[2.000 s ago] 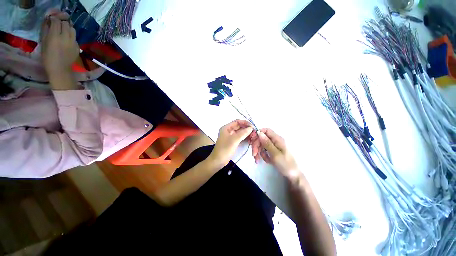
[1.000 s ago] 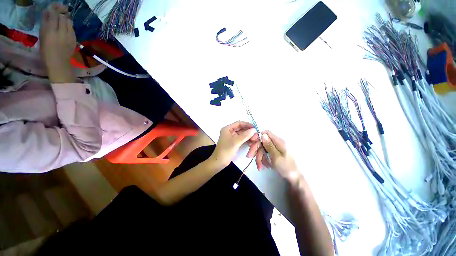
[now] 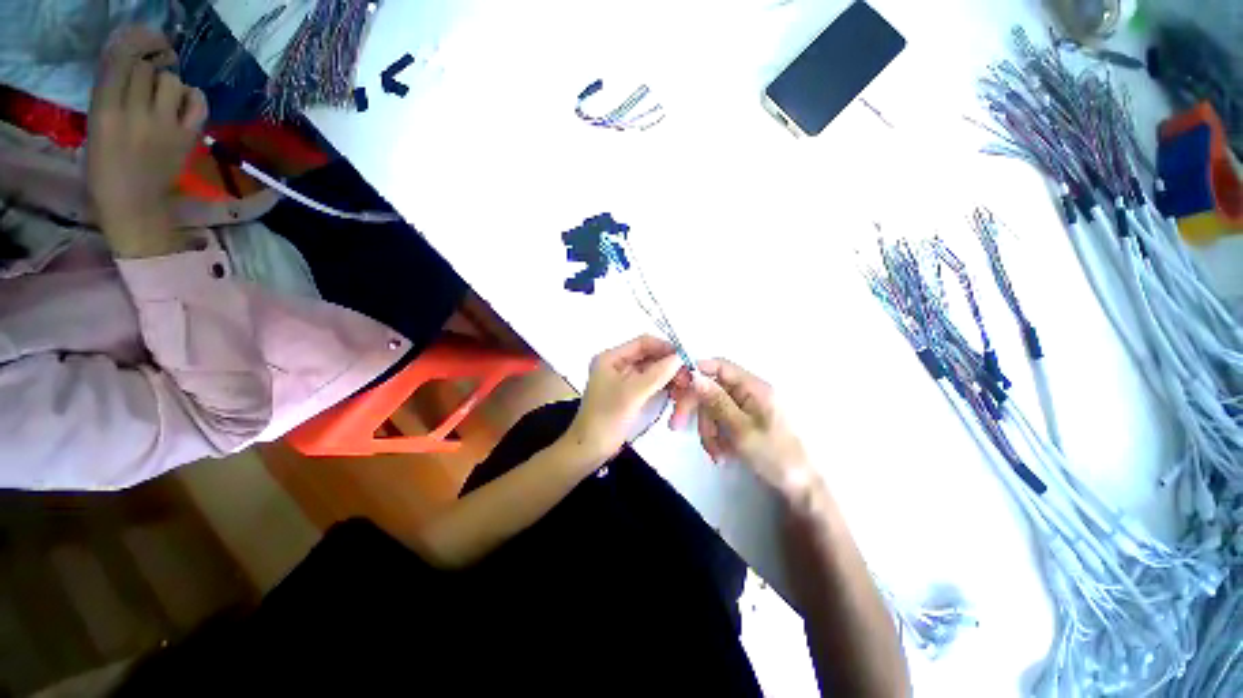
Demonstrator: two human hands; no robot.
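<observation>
Thin coloured wires (image 3: 649, 303) run from my fingertips up to a loose pile of short black sleeves (image 3: 586, 254) on the white table; their far ends overlap the pile. My left hand (image 3: 633, 390) pinches the wires between thumb and fingertips. My right hand (image 3: 738, 416) is beside it, its fingertips close to the same wires at the table's edge; its exact grip is too small to tell. A thin dark wire loops below my left hand, partly hidden, with a small pale end near my lap.
A smartphone (image 3: 834, 67) and a short hooked wire piece (image 3: 619, 108) lie further up. Sheaves of white cables (image 3: 1050, 471) with dark ends fill the right side. A person in a pink sleeve (image 3: 205, 334) sits at the left, holding a white cable (image 3: 307, 202). A red-orange stool (image 3: 409, 396) stands below.
The wires' upper ends have swung left onto the black sleeves. The pale end below my hands has moved up and left. Both hands remain together in nearly the same place.
</observation>
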